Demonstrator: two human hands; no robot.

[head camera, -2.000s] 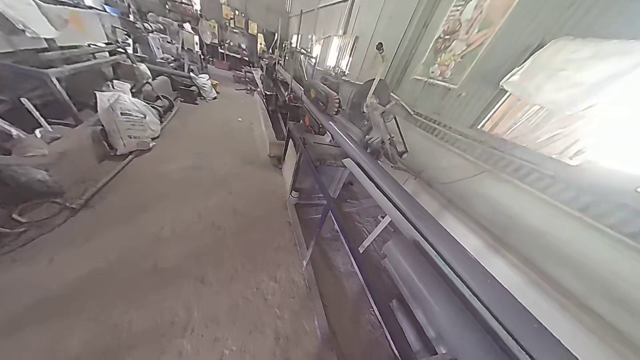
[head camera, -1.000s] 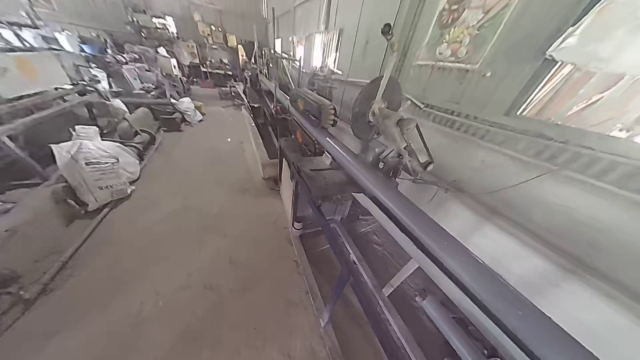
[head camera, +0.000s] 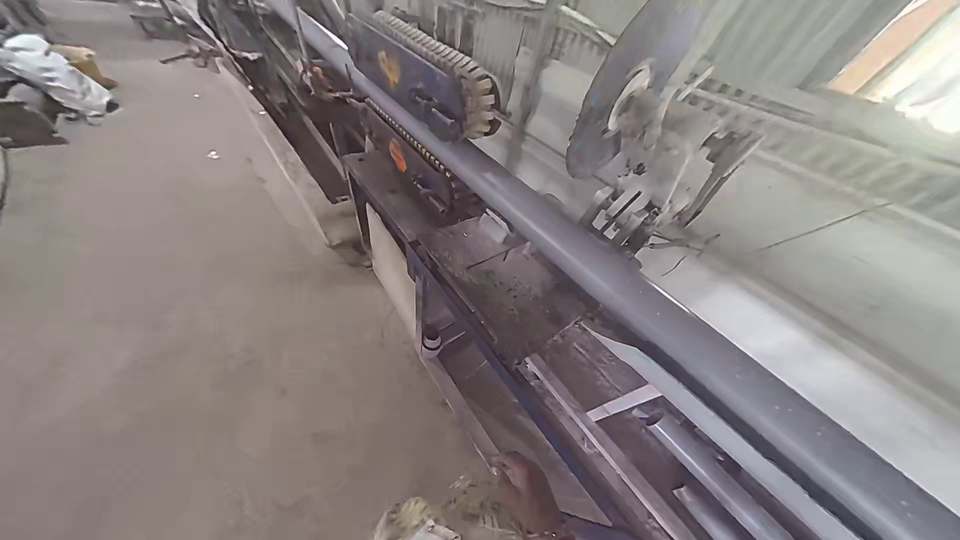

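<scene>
At the bottom middle of the head view is my right hand (head camera: 529, 491), fingers curled, the arm coming in from the lower right. Touching or just beside it is a blurred, pale yellowish, fibrous-looking bundle (head camera: 420, 519); whether the hand grips it cannot be told. My left hand is out of view. A long grey plastic pipe (head camera: 600, 274) runs diagonally from the upper left to the lower right. It passes between the upper toothed track (head camera: 439, 71) and the lower toothed track (head camera: 416, 142) of a caterpillar haul-off unit. Behind the pipe stands a large circular saw blade (head camera: 626, 90).
A steel frame (head camera: 480, 330) supports the line, with a dark metal plate (head camera: 525, 292) under the pipe. Shorter grey pipes (head camera: 712, 469) lie in the frame's lower right part. Concrete floor (head camera: 210, 337) spans the left side, with a white sack (head camera: 56, 75) at the upper left.
The view has moved closer to the haul-off unit and tilted down. My right hand and the yellowish bundle have come into view at the bottom; neither shows in the earlier frames.
</scene>
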